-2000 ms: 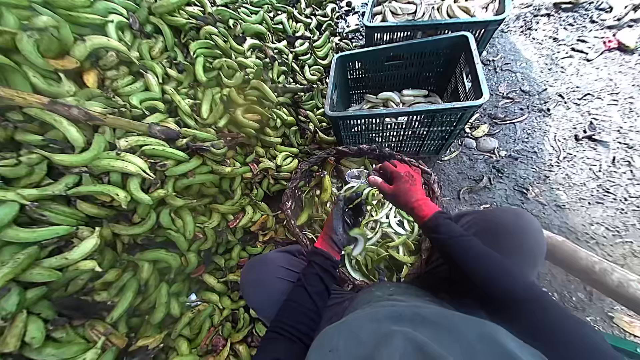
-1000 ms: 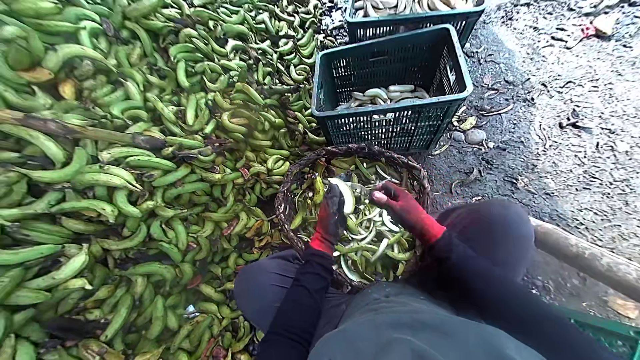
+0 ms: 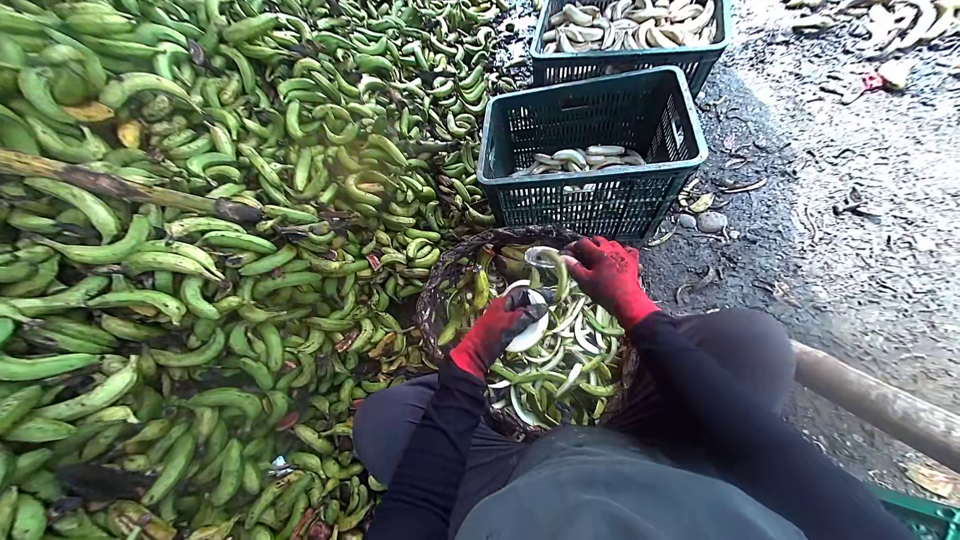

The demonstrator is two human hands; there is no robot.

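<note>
My left hand (image 3: 504, 324), in a red and dark glove, is closed around a pale peeled plantain (image 3: 529, 330) over a round wicker basket (image 3: 429, 289). My right hand (image 3: 606, 274), in a red glove, is just right of it, at the basket's upper right. Its fingers pinch a curved strip of green peel (image 3: 561, 277); a small clear ring-like piece (image 3: 538, 257) shows beside the strip, and I cannot tell what it is. Loose green and white peels (image 3: 581, 367) fill much of the basket between my knees.
A heap of green plantains (image 3: 225, 300) covers the left side, with a long stalk (image 3: 120, 184) across it. Beyond the basket stand a dark green crate (image 3: 592, 176) partly filled with peeled plantains and a fuller crate (image 3: 630, 52). A pole (image 3: 877, 397) lies at right.
My right hand has moved up from near the basket's middle to its upper right edge, and a peel strip now shows at its fingers. The left hand keeps hold of the peeled plantain.
</note>
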